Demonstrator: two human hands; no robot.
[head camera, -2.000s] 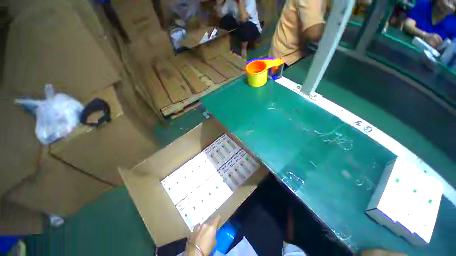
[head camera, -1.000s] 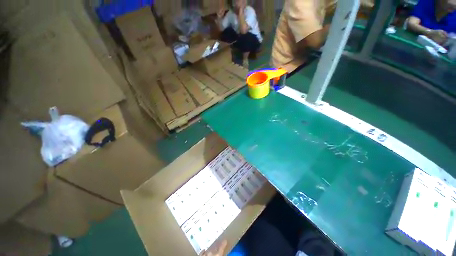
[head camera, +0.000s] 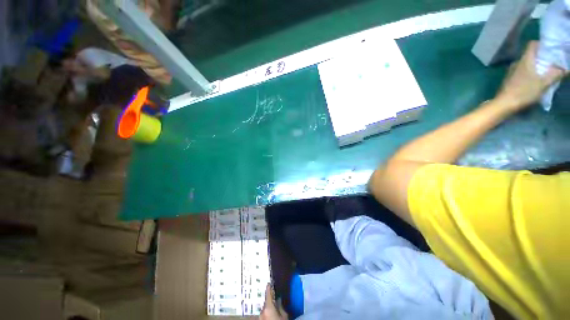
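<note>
An open brown shipping carton (head camera: 181, 269) stands at the lower left, below the bench edge. Packed rows of white retail boxes (head camera: 225, 269) fill the part of it that shows. My left hand (head camera: 272, 306) is small and cut off by the bottom edge, at the carton's right side; whether it grips the wall cannot be told. My right hand is not in view. A stack of white retail boxes (head camera: 372, 84) lies on the green bench (head camera: 200, 162).
A neighbour's yellow-sleeved arm (head camera: 469, 200) crosses the right side, its hand on a pale, blurred thing (head camera: 555, 50). Pale-clothed legs (head camera: 387, 275) and a blue stool (head camera: 297, 294) are right of the carton. Orange and yellow cups (head camera: 140, 124) sit at the bench corner beside a post (head camera: 165, 47).
The view has swung right and tilted, so the box stack now shows nearer the middle. The yellow-sleeved arm has come into view. My left hand stays at the carton's side.
</note>
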